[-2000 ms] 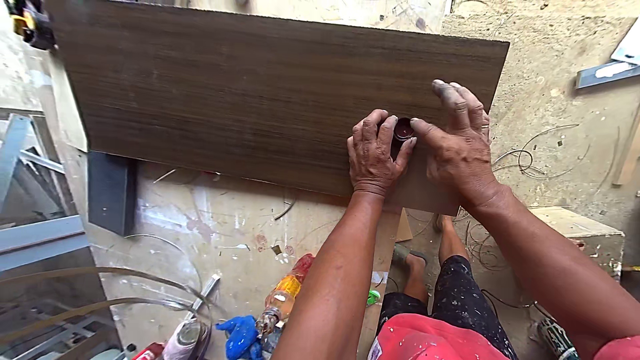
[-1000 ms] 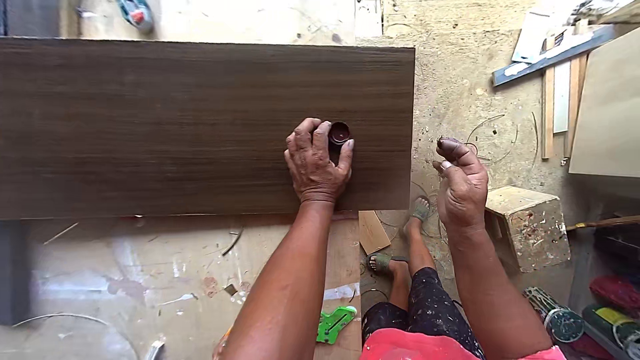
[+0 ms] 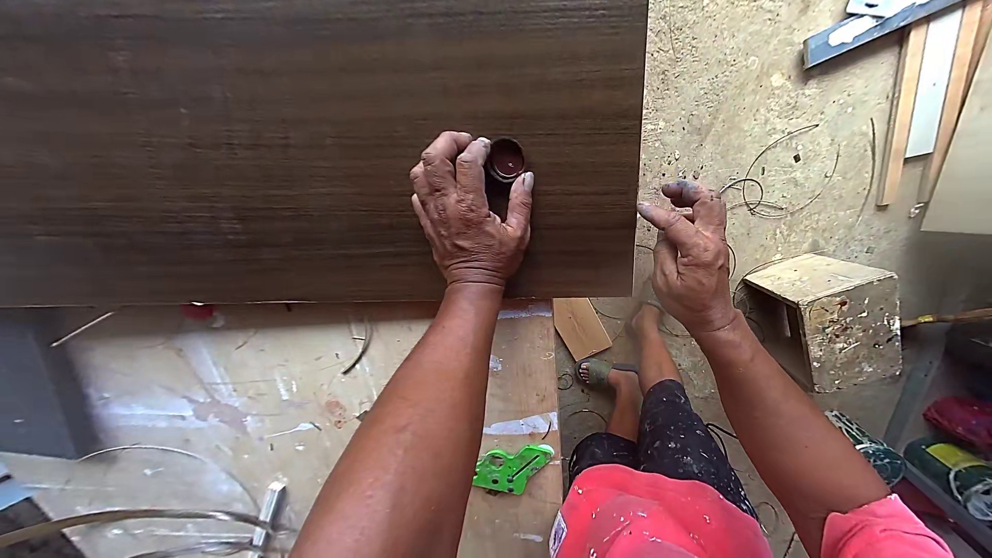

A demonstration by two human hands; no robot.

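Observation:
A dark wood-grain board (image 3: 310, 155) lies across the upper left, its right end jutting past the bench. On it stands a small round container (image 3: 508, 160) with dark reddish contents, near the right end. My left hand (image 3: 473, 209) rests on the board with fingers and thumb around the container's left and lower sides, holding it. My right hand (image 3: 694, 248) hovers just off the board's right edge, fingers bent and smudged dark at the tips. Whether anything thin sits between those fingertips cannot be told.
Under the board is a paint-stained workbench (image 3: 294, 387) with a green plastic tool (image 3: 511, 469). A paint-spattered wooden box (image 3: 852, 325) stands on the floor at right. Wood strips (image 3: 903, 116) and a metal bar (image 3: 876, 31) lie upper right. Loose edging strips curl across the floor.
My right hand has left the container, where it was two seconds ago, and is now off the board's right edge. My left hand stays at the container. The view has shifted and turned.

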